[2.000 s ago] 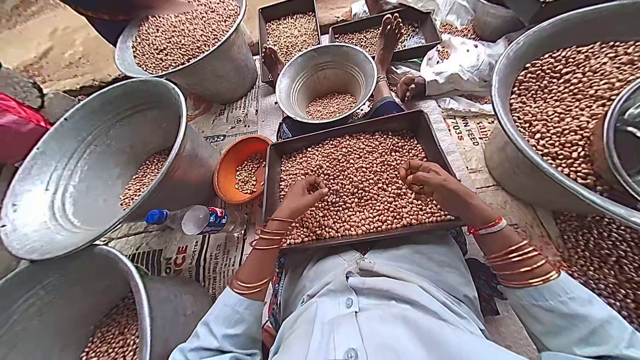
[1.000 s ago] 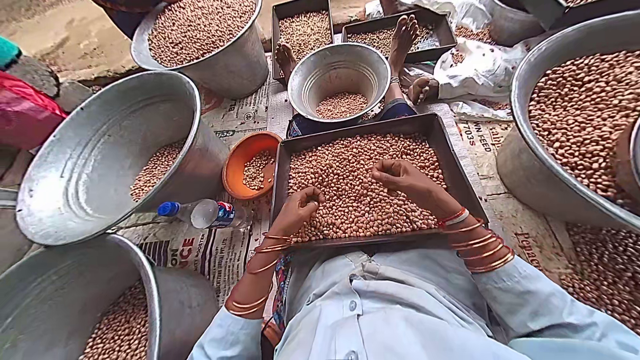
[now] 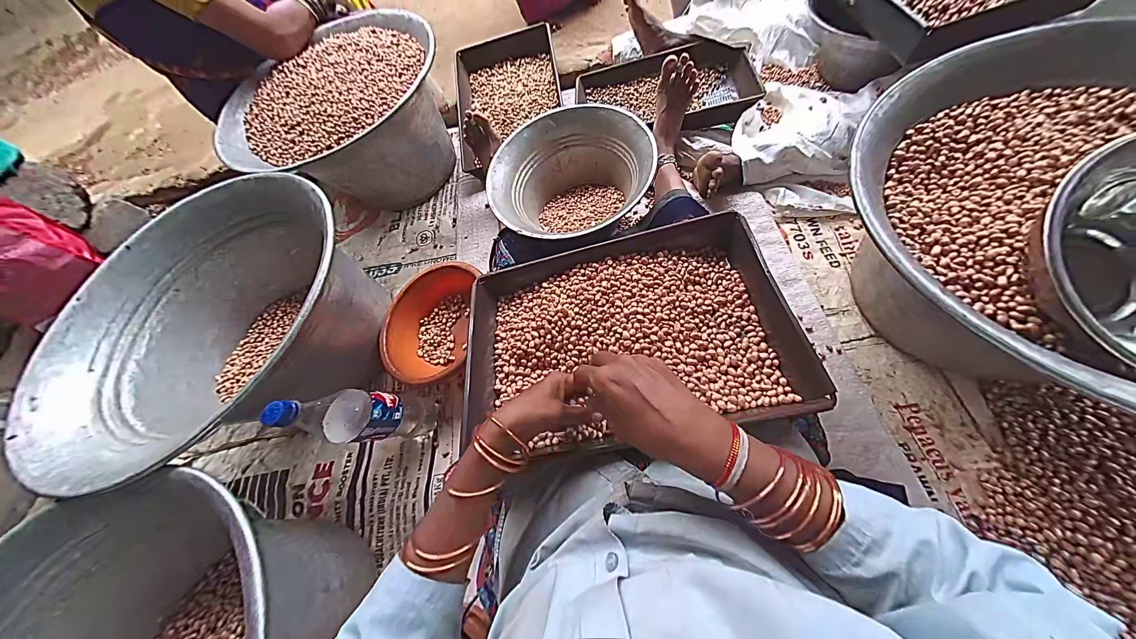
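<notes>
A dark rectangular metal tray lies across my lap, spread with brown-and-tan nuts or seeds. My left hand and my right hand meet over the tray's near edge, fingertips touching or almost so. Whether a nut is between the fingers is hidden. Left of the tray stands an orange bowl with a small heap of the same nuts. Beyond the tray, between my outstretched legs, a metal tub has nuts in its bottom.
Large metal tubs stand at left, lower left, upper left and right, all with nuts. A plastic bottle lies by the bowl. Two more trays stand beyond. A person's arm rests at the upper-left tub.
My hands were apart over the nuts in both earlier frames. They have come together at the near side of the tray, the right hand moving left and toward me.
</notes>
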